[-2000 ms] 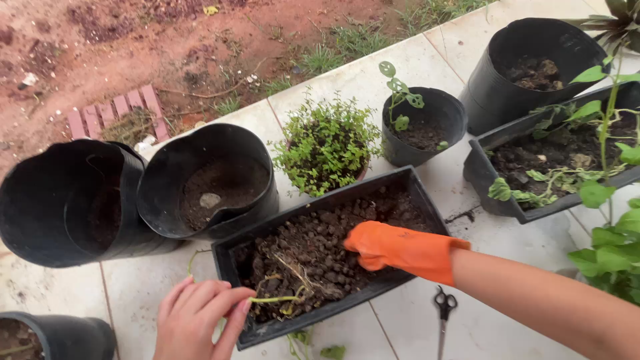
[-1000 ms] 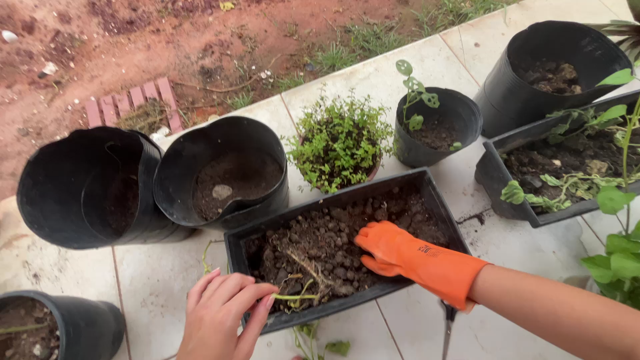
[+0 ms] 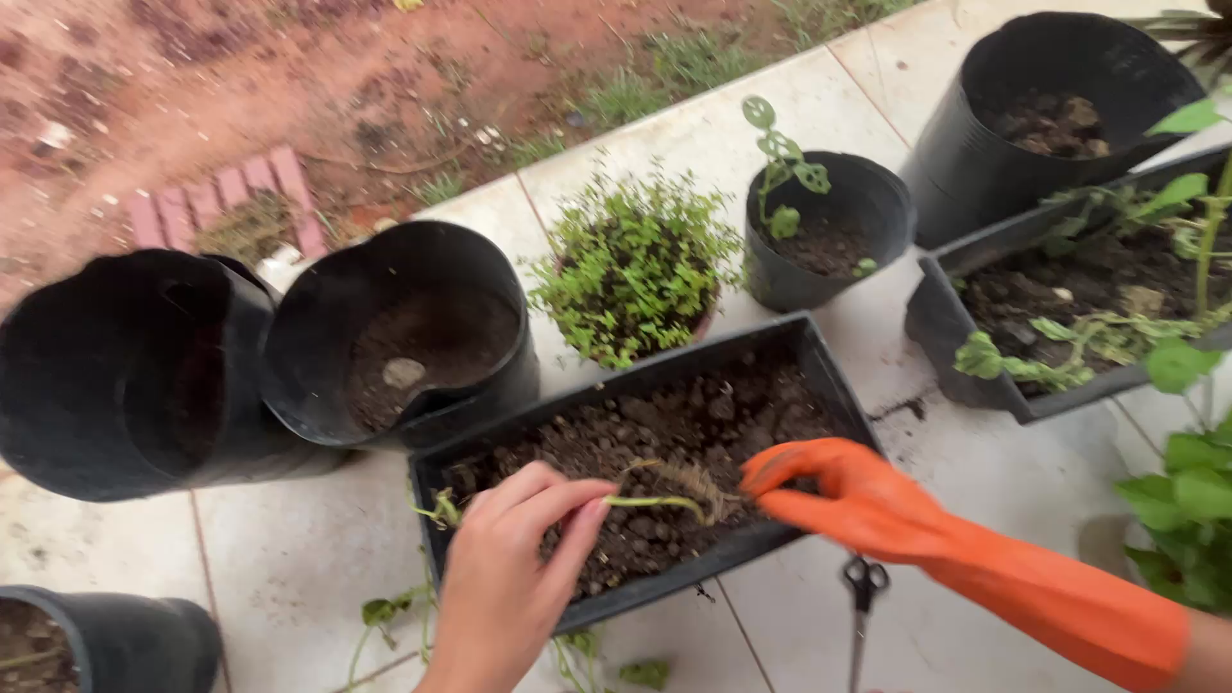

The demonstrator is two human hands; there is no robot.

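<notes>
My left hand, bare, pinches a green plant stem between thumb and fingertips over a black rectangular planter of dark, lumpy soil. Thin pale roots hang from the stem's right end, blurred. My right hand, in an orange rubber glove, is above the planter's right part, its thumb and fingertips close together at the root ends; whether they grip the roots is unclear. Leafy vine parts trail over the tiles beside the planter's left end.
Scissors lie below the planter. Behind it stand a bushy potted plant, a small pot with a seedling and black pots. Another planter is at right. Bare ground lies beyond the tile edge.
My gloved right hand has lifted off the soil and come to the right end of the roots. My left hand still holds the stem, now with the roots raised above the soil.
</notes>
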